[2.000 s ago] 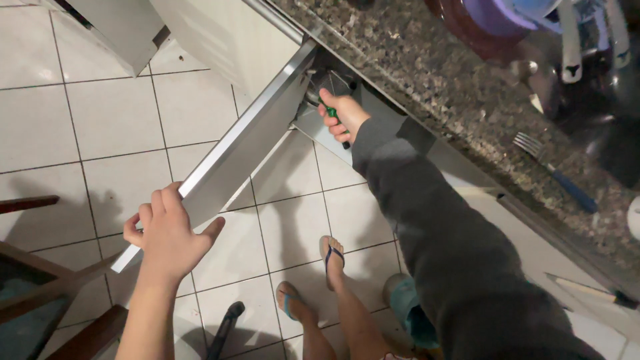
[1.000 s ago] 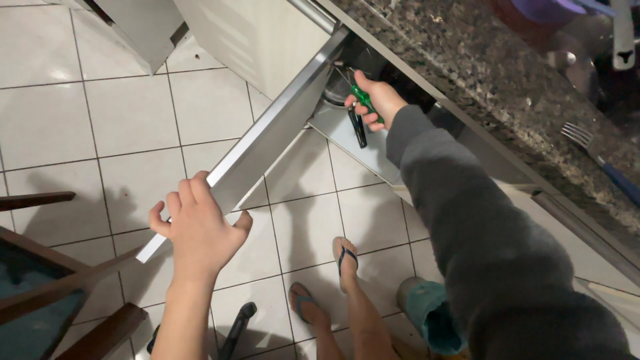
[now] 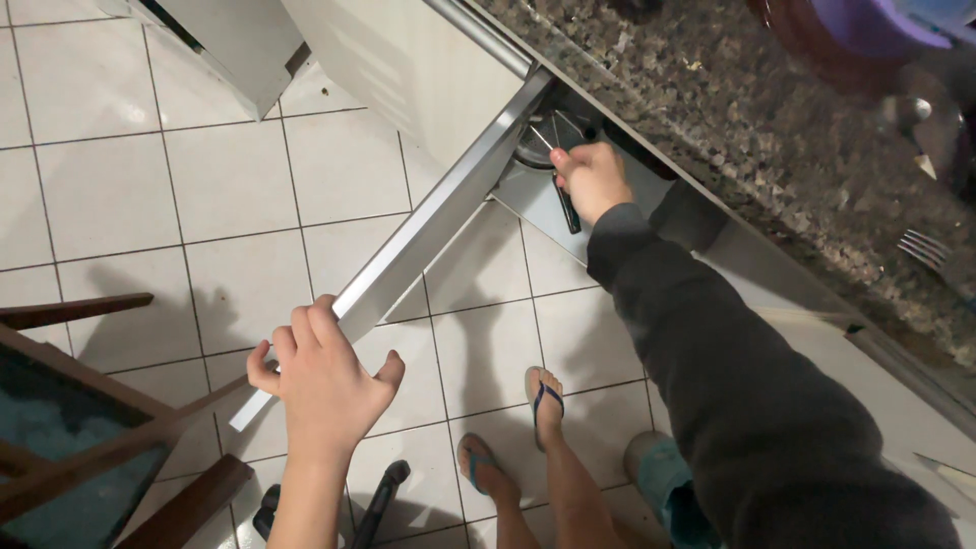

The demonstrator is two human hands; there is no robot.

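Observation:
My left hand (image 3: 328, 366) rests with its fingers over the metal-edged top of a cabinet door (image 3: 435, 221), which stands ajar. Inside the cabinet, below the counter edge, my right hand (image 3: 593, 181) has its fingers closed around a tool with thin metal prongs (image 3: 543, 137); its kind cannot be told, and the hand hides its grip. Just beneath that hand, a black handle (image 3: 566, 204) lies over the pale shelf (image 3: 534, 198). A dark round perforated utensil (image 3: 537, 145) sits behind the prongs, close to the door's hinge side.
A granite countertop (image 3: 732, 137) runs along the right, bearing a fork (image 3: 924, 248) and a purple bowl (image 3: 862, 23). A wooden chair (image 3: 84, 450) stands at lower left. My feet in flip-flops (image 3: 545, 404) are on the tiled floor, near a teal cloth item (image 3: 665, 480).
My right hand has turned over the tool, and the green handle seen in its grip earlier is now hidden. My left hand stays at the door's edge.

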